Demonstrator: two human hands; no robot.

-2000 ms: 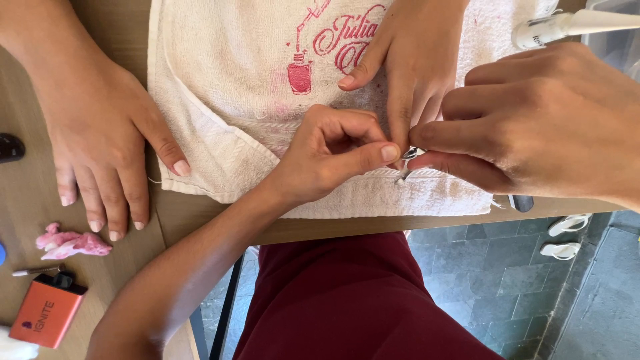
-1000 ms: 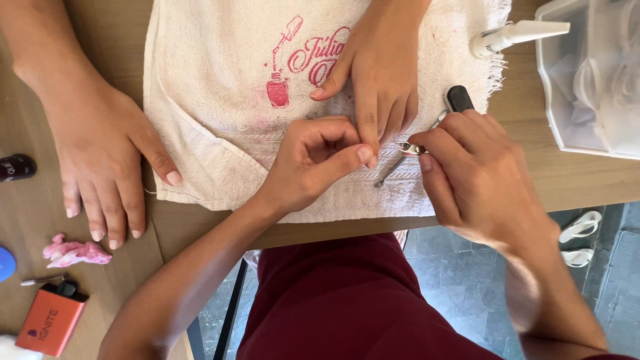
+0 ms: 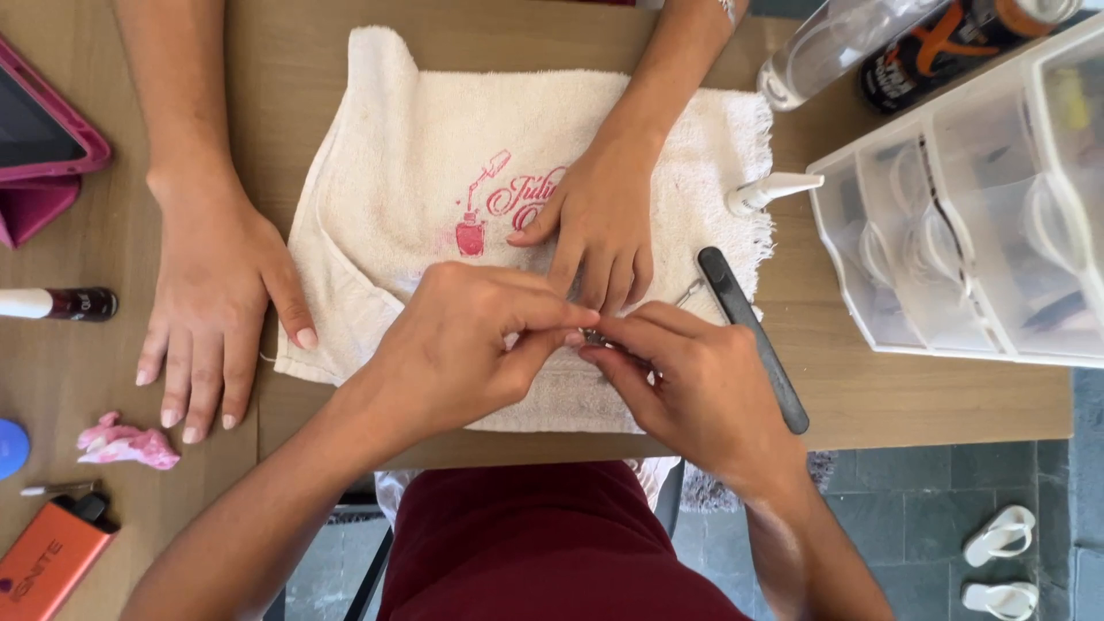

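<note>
My left hand [image 3: 483, 345] pinches with thumb and forefinger at a fingertip of another person's hand [image 3: 604, 207], which lies on the cream towel [image 3: 379, 198]. My right hand [image 3: 690, 371] meets it there, closed around a small metal nail tool [image 3: 595, 336], mostly hidden by the fingers; earlier frames show it as a cuticle nipper. Whether its jaws touch the nail cannot be told. Just beyond my right hand a black nail file [image 3: 752, 339] lies across the towel's edge, beside the looped end of a thin metal tool [image 3: 690, 292].
The person's other hand [image 3: 207, 302] rests flat at left. Near it are a nail polish bottle [image 3: 82, 304], a pink-stained cotton wad [image 3: 128, 443] and an orange box [image 3: 52, 552]. At right stand a white nozzle bottle [image 3: 772, 191], a clear drawer unit [image 3: 966, 224] and a can [image 3: 940, 52].
My right hand has come in from the right and now meets my left hand at the fingertip. The view has shifted, bringing the drawers and can into sight.
</note>
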